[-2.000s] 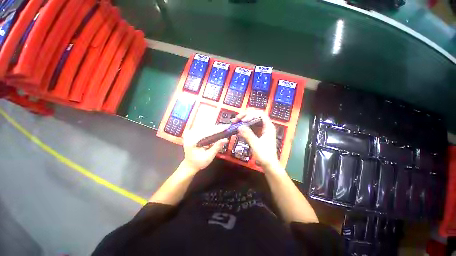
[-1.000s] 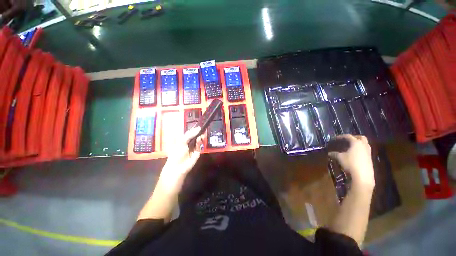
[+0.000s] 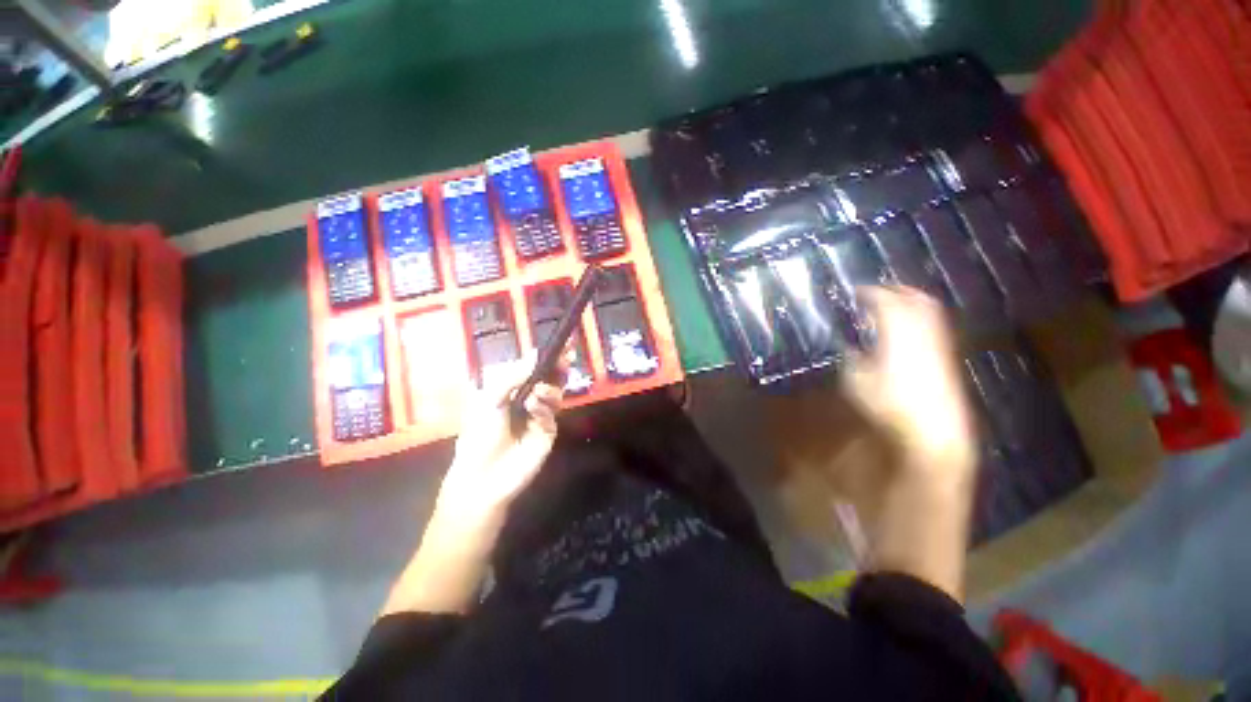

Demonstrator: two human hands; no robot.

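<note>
My left hand (image 3: 505,425) grips a black phone (image 3: 558,336), seen edge-on and tilted, over the front of the red phone tray (image 3: 497,285). Phones with blue film (image 3: 472,233) fill the tray's back row; one more lies front left beside an empty pocket (image 3: 432,359). Several dark open-backed phones (image 3: 626,329) lie face down in the front row. My right hand (image 3: 906,370) is motion-blurred over the front edge of the black cover tray (image 3: 851,233); I cannot tell whether it holds a cover.
Stacked red trays stand at the left (image 3: 89,350) and right (image 3: 1152,144). An open carton (image 3: 1070,507) with black blister trays (image 3: 1022,439) is below the bench edge at right. Small black parts (image 3: 227,62) lie on the far left of the green surface (image 3: 453,82).
My right hand has moved left and up from the cover tray's lower edge; the dark piece seen in it earlier is no longer clear. My left hand still holds the phone. The view has shifted.
</note>
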